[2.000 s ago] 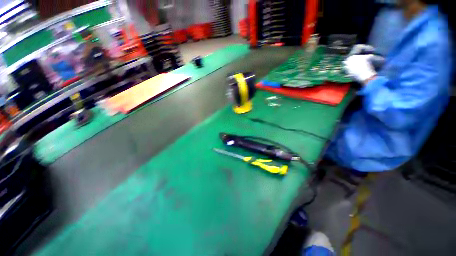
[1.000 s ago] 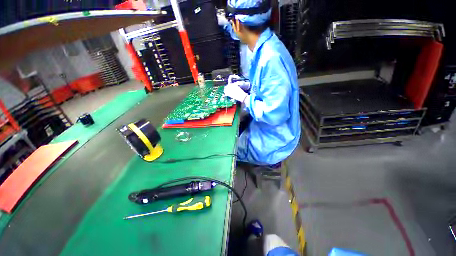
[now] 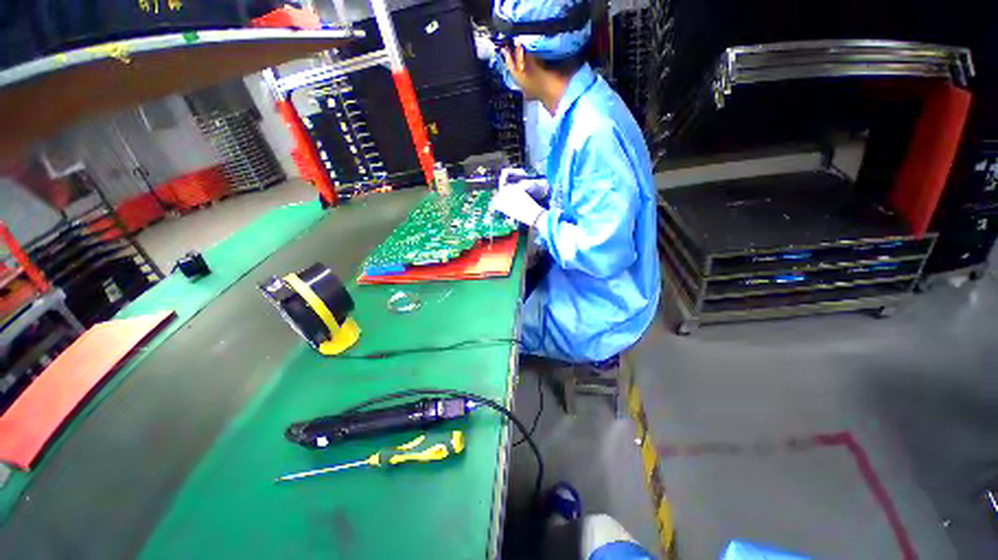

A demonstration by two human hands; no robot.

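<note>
A black electric screwdriver [image 3: 378, 421] lies on the green bench mat [image 3: 328, 514] nearest me, its cord running over the bench edge. A yellow-and-black hand screwdriver [image 3: 421, 451] lies beside it, its silver shaft pointing left. A black reel with a yellow band [image 3: 312, 306] stands beyond them, near small loops of wire [image 3: 403, 301]. At the bottom edge, a white shape with blue behind it looks like my gloved left hand [image 3: 602, 536], cut off; its fingers cannot be made out. My right hand is not in view; only a blue piece of clothing [image 3: 761, 550] shows at bottom.
A person in a blue smock [image 3: 602, 208] sits at the bench, white-gloved hands at a green circuit board [image 3: 427, 230] on a red sheet [image 3: 487, 263]. Another red sheet [image 3: 71, 383] lies across the bench. An overhead shelf [image 3: 164, 82] is upper left; a metal cart [image 3: 799, 235] is right.
The view has swung right since two seconds ago, bringing in the cart and shelf. Over the last second it barely shifts; the tools and reel stay in place.
</note>
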